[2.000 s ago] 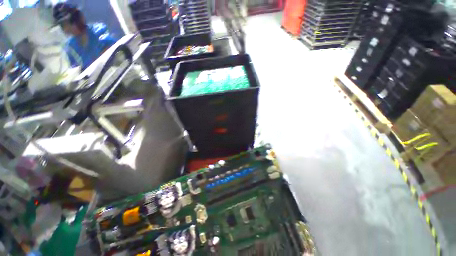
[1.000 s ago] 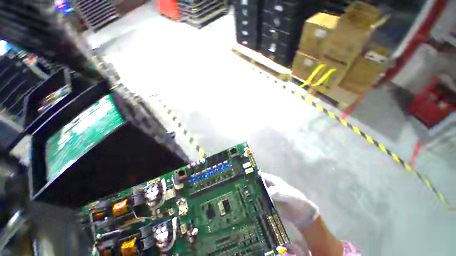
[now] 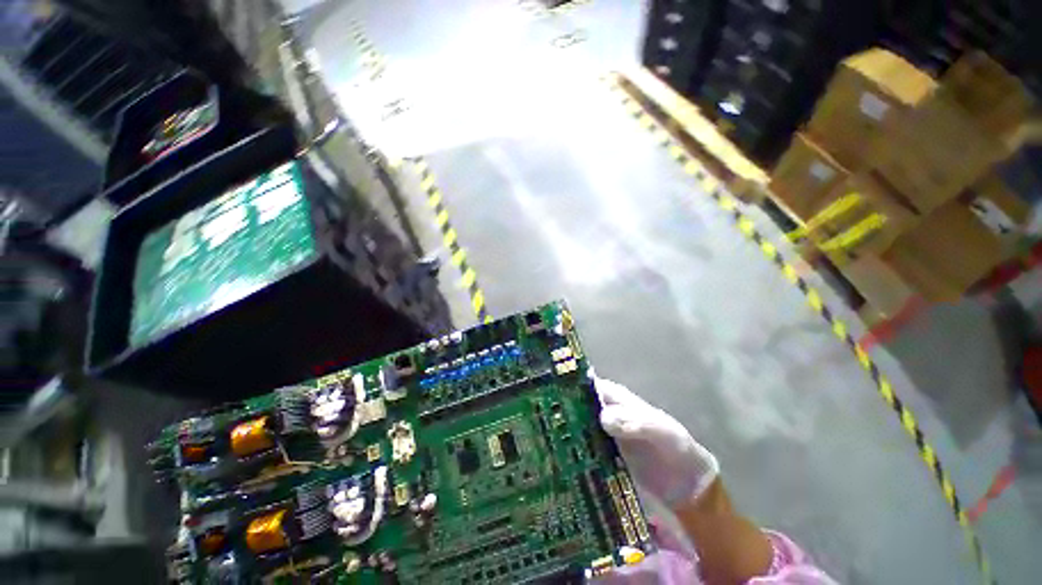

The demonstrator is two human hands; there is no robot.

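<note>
A large green populated circuit board (image 3: pixel 491 457) fills the bottom centre, component side up, with two orange-yellow blocks, silver parts and a row of blue slots. Its lower edge is cut off by the picture. My right hand (image 3: pixel 657 443), in a white glove with a pink sleeve behind it, grips the board's right edge. My left hand is not in view. The board is held in the air in front of a black tray stack.
A black tray (image 3: pixel 114 309) at left holds green boards with white patches (image 3: pixel 223 254). Another black tray (image 3: pixel 166 114) with parts stands behind it. Brown cartons (image 3: pixel 868 126) and black stacks (image 3: pixel 731 69) stand on a pallet at right. Yellow-black tape (image 3: pixel 800 280) marks the grey floor.
My view has swung right, away from the bench and the seated person. The board has stayed in front of me. My right hand has come into view on its right edge.
</note>
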